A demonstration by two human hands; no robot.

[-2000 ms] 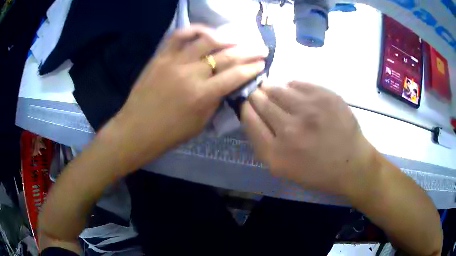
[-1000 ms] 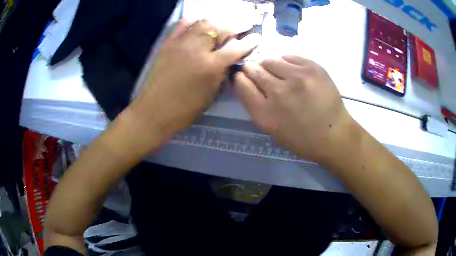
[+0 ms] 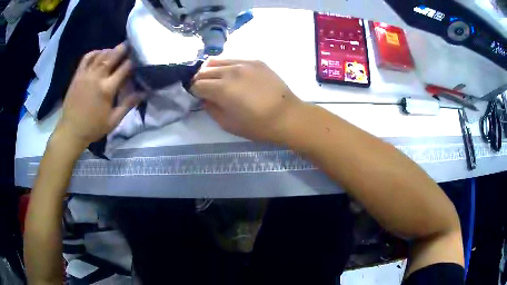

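Note:
A pale grey garment piece (image 3: pixel 161 108) with black bands lies on the white table below the machine head (image 3: pixel 194 12). My left hand (image 3: pixel 100 94) is on the cloth's left part, fingers bent over it; some fingertips are hidden by the folds. My right hand (image 3: pixel 242 94) pinches the black band at the cloth's right end, just below the blue-grey round cap (image 3: pixel 214 39). The needle area is washed out by glare. Solid black fabric (image 3: pixel 92 44) lies left of the machine, behind my left hand.
A smartphone (image 3: pixel 342 50) with a red lit screen lies right of the machine head, beside a red box (image 3: pixel 392 47). Further right are a red-handled tool (image 3: pixel 447 93), a white block (image 3: pixel 421 106), a slim dark stick (image 3: pixel 467 139) and black scissors (image 3: pixel 492 125). A ruler strip (image 3: pixel 222 163) runs along the front edge.
The view has shifted right, showing the control panel and tools. My hands have moved apart, the left one away to the left, and more grey cloth shows between them.

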